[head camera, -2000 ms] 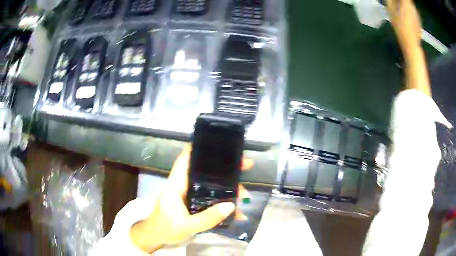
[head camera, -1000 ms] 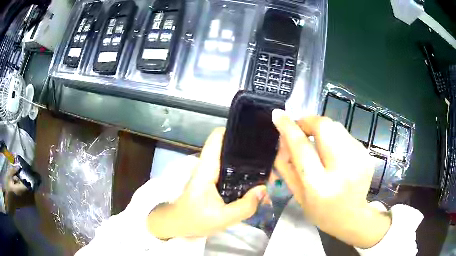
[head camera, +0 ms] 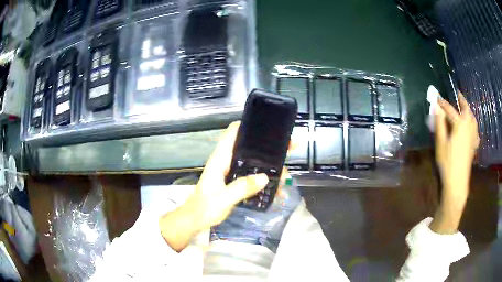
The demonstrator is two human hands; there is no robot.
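Observation:
My left hand (head camera: 212,190) holds a black keypad phone (head camera: 264,143) upright above my lap, screen towards me, thumb on the keys. My right hand (head camera: 457,132) is at the right edge of the bench. Its fingertips are at a small white piece (head camera: 432,102), which looks like a wiping cloth; whether they grip it is unclear. The lens tray (head camera: 385,175) lies right of the phone, with two rows of black-framed rectangles. The phone tray (head camera: 124,122) lies at the upper left, with phones in its pockets, one showing its keypad and several their backs.
A loose black handset (head camera: 421,21) lies at the upper right. Ribbed clear stacked trays (head camera: 479,60) stand at the far right. A shiny clear film heap (head camera: 82,237) is low at the left. The bench's pale front edge (head camera: 126,154) runs below the phone tray.
My right hand has left the phone's screen and moved right to the white piece. My left hand still holds the phone. The view has shifted, so the trays appear further left.

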